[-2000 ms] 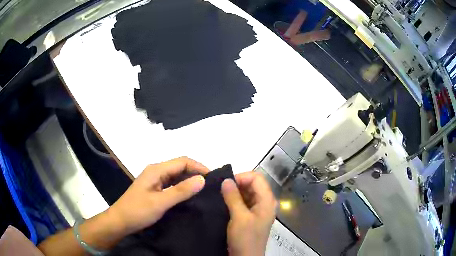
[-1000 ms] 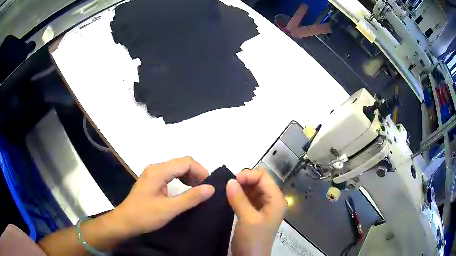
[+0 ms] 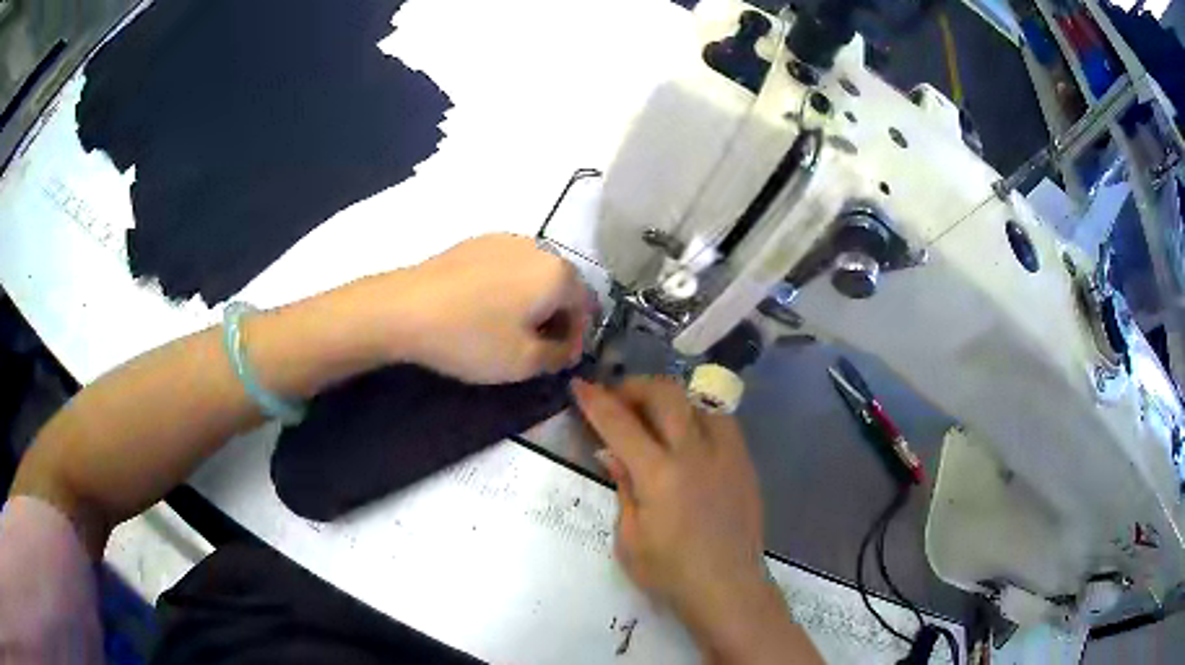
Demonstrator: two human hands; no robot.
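Observation:
A dark cut piece (image 3: 403,442) lies from the white table onto the grey machine bed, its rounded end at the left. My left hand (image 3: 500,309) is on its upper edge near the needle area, fingers curled around the cloth. My right hand (image 3: 682,481) pinches the piece's front corner with thumb and fingertips. The sewing machine head (image 3: 728,169) stands just beyond my fingertips. The presser foot and needle are mostly hidden by my left hand and the head.
A large dark stack of cut pieces (image 3: 260,130) lies on the white table (image 3: 546,78) at the upper left. Red-and-black snips (image 3: 880,422) with a black cord lie on the bed at right. A bent dark wire guide (image 3: 568,198) stands behind my left hand. A cream round knob (image 3: 715,387) is beside my right hand.
Both hands have brought the cut piece from the table's near edge to the machine's needle area. The view has moved closer to the machine, and the stack sits further left.

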